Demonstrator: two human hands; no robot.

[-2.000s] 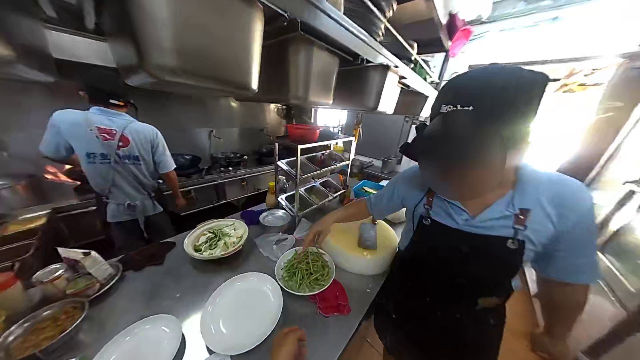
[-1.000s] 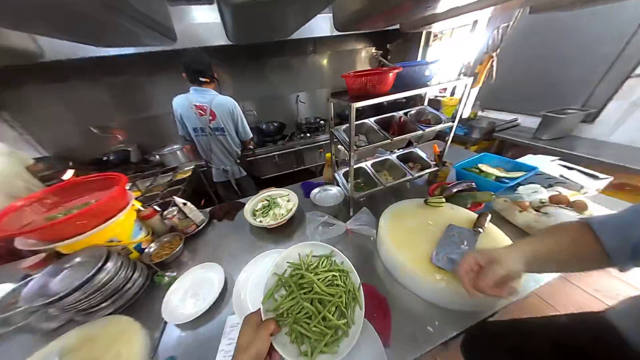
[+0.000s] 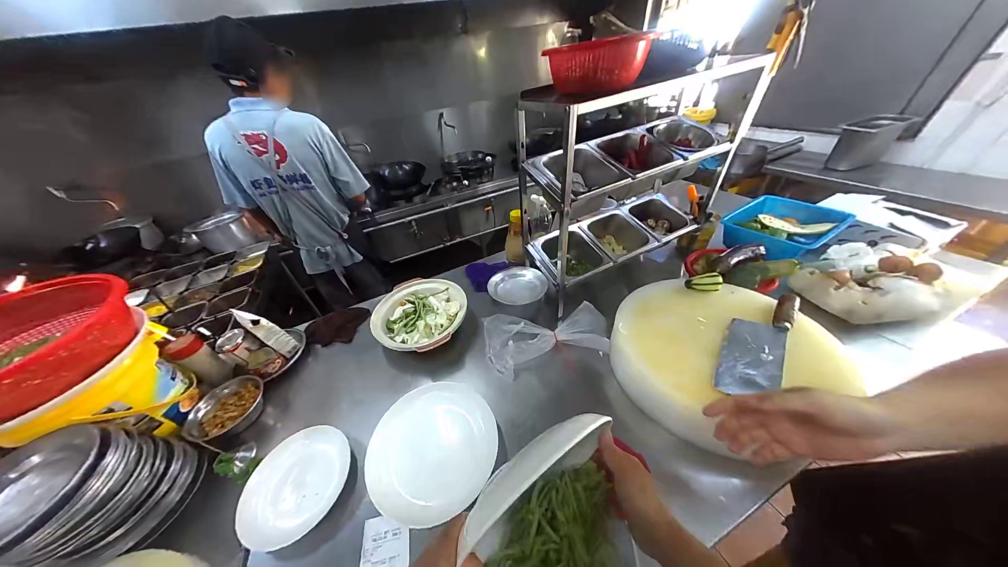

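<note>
A white plate (image 3: 529, 471) heaped with cut green beans (image 3: 561, 516) is tilted steeply at the bottom of the view. My left hand (image 3: 442, 545) grips its lower left edge, mostly cut off by the frame. My right hand (image 3: 631, 492) holds the upper right rim. Two empty white oval plates, one close by (image 3: 431, 454) and one farther left (image 3: 293, 488), lie on the steel counter. A printed slip (image 3: 385, 542) lies below them. Behind stands a bowl of cut vegetables (image 3: 418, 315), beside a clear plastic bag (image 3: 543, 337).
A co-worker's open hand (image 3: 795, 425) is over the round cutting block (image 3: 654, 346), near a cleaver (image 3: 750, 356). Another person (image 3: 291, 173) stands at the stove. A steel rack (image 3: 568, 197) holds ingredient pans. Stacked metal plates (image 3: 102, 496) and a red basket (image 3: 63, 331) stand left.
The plate of beans, level and held by my left hand one second ago, is now tilted, with my right hand on it too. The co-worker's hand has moved off the cleaver.
</note>
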